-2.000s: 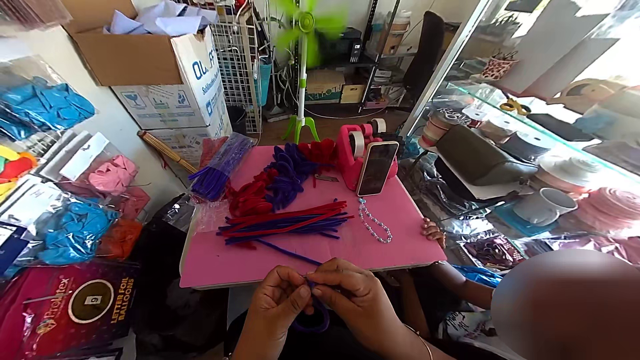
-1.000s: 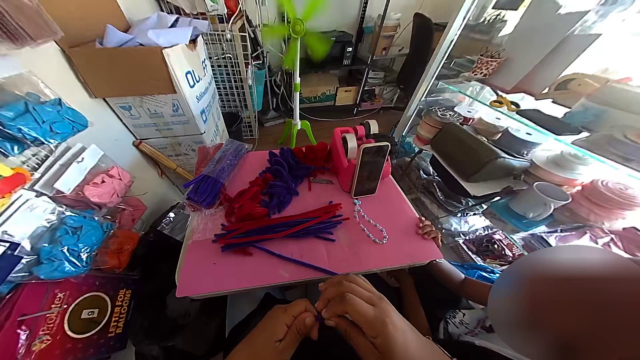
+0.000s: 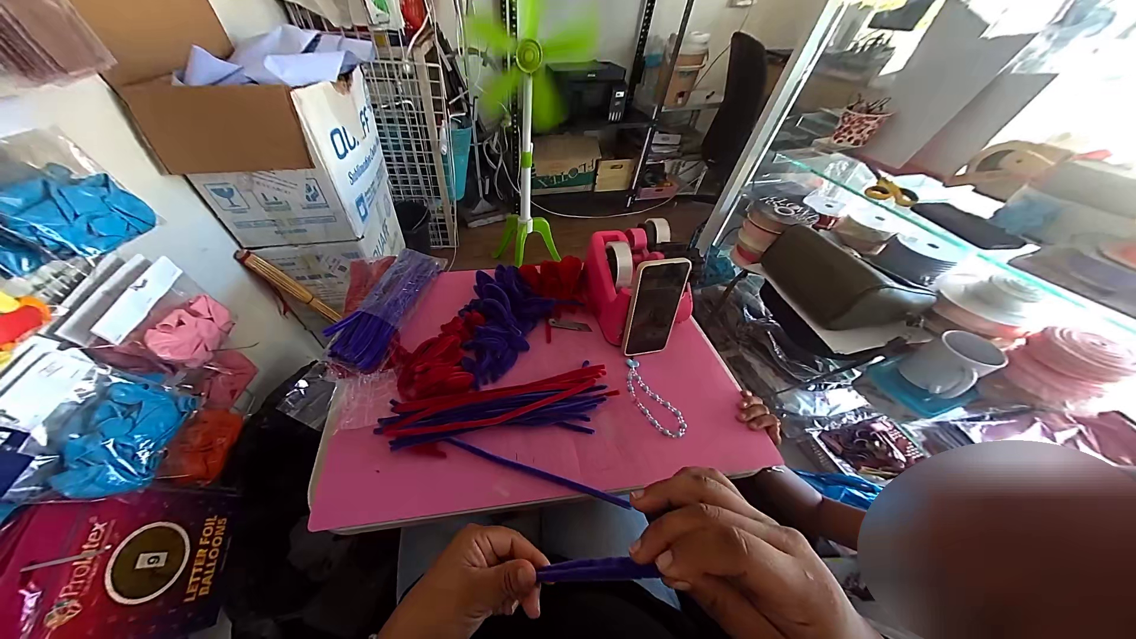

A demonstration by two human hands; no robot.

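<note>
Between my two hands, just off the table's near edge, a folded blue pipe cleaner (image 3: 596, 570) is stretched. My left hand (image 3: 488, 581) pinches one end between thumb and finger. My right hand (image 3: 723, 541) holds the other end. A single straight blue pipe cleaner (image 3: 541, 473) runs from the pile to my right fingertips. On the pink tabletop (image 3: 390, 488) lies a pile of red and blue pipe cleaners (image 3: 497, 406). Behind it are blue looped pieces (image 3: 501, 324) and red looped pieces (image 3: 435, 359).
A phone (image 3: 657, 308) leans on a pink tape dispenser (image 3: 608, 284), its beaded strap (image 3: 655, 404) on the table. Bagged pipe cleaners (image 3: 386, 306) lie at the back left. Another person's hand (image 3: 760, 417) touches the right edge. A glass shelf (image 3: 976, 240) stands at right.
My hands have moved apart, and the folded blue piece now shows stretched between them. Two seconds ago they were close together around a blue loop.
</note>
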